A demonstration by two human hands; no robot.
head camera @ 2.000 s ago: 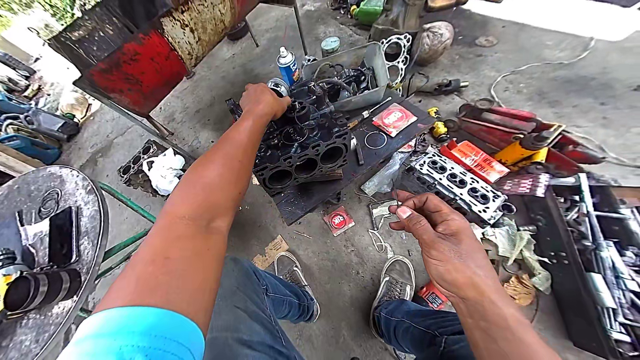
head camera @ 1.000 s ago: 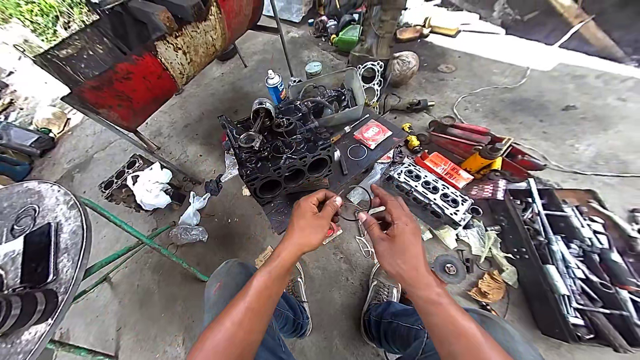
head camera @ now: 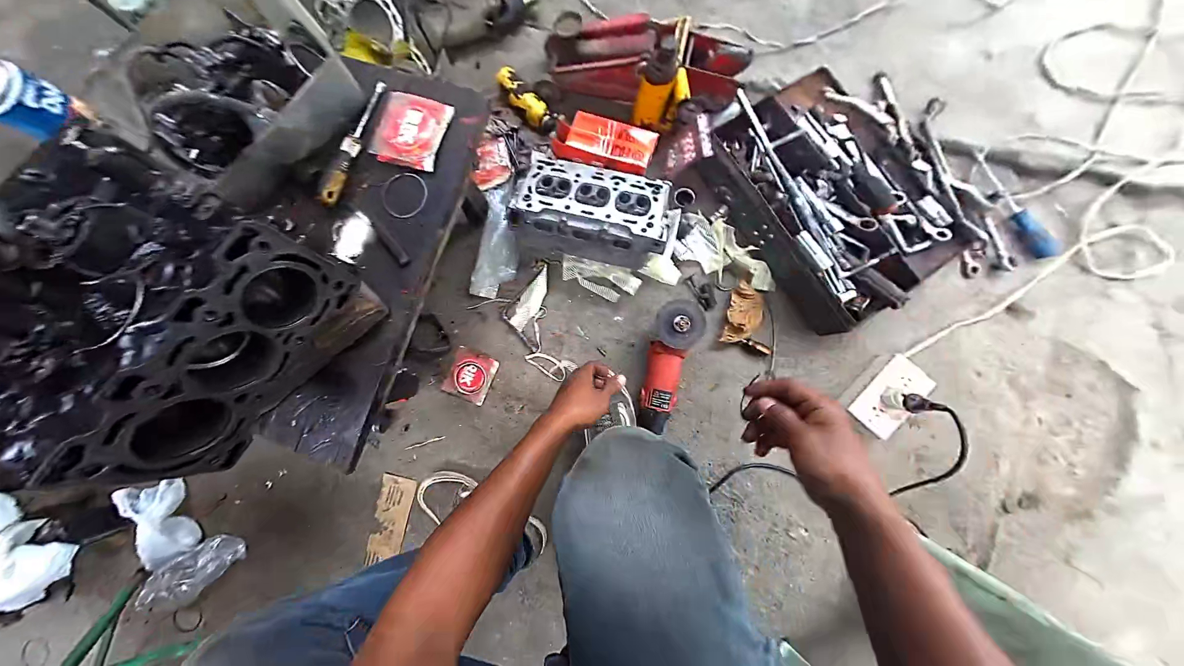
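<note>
My left hand (head camera: 587, 398) is above my knee, thumb and fingers pinched together; whether anything is between them cannot be told. To its right, my right hand (head camera: 800, 430) pinches a thin dark curved piece (head camera: 747, 393), with the fingers bent. Between the hands, a red angle grinder (head camera: 661, 375) with a grey disc lies on the floor. At left is a dark engine block (head camera: 277, 296) with open cylinder bores, beside a thin metal ring (head camera: 405, 195) on a dark board. A cylinder head (head camera: 592, 208) sits beyond the hands.
A metal toolbox (head camera: 786, 250) full of wrenches and sockets lies at upper right. A white power outlet box (head camera: 890, 396) with a black plug is right of my right hand. A red packet (head camera: 470, 376) and a cardboard piece (head camera: 391, 518) lie on the floor. A white cord (head camera: 1008, 296) runs at right.
My hands, close together one second ago around a thin ring, are now apart. Two seconds ago my left hand was at the engine block. The view has swung right and closer to the floor.
</note>
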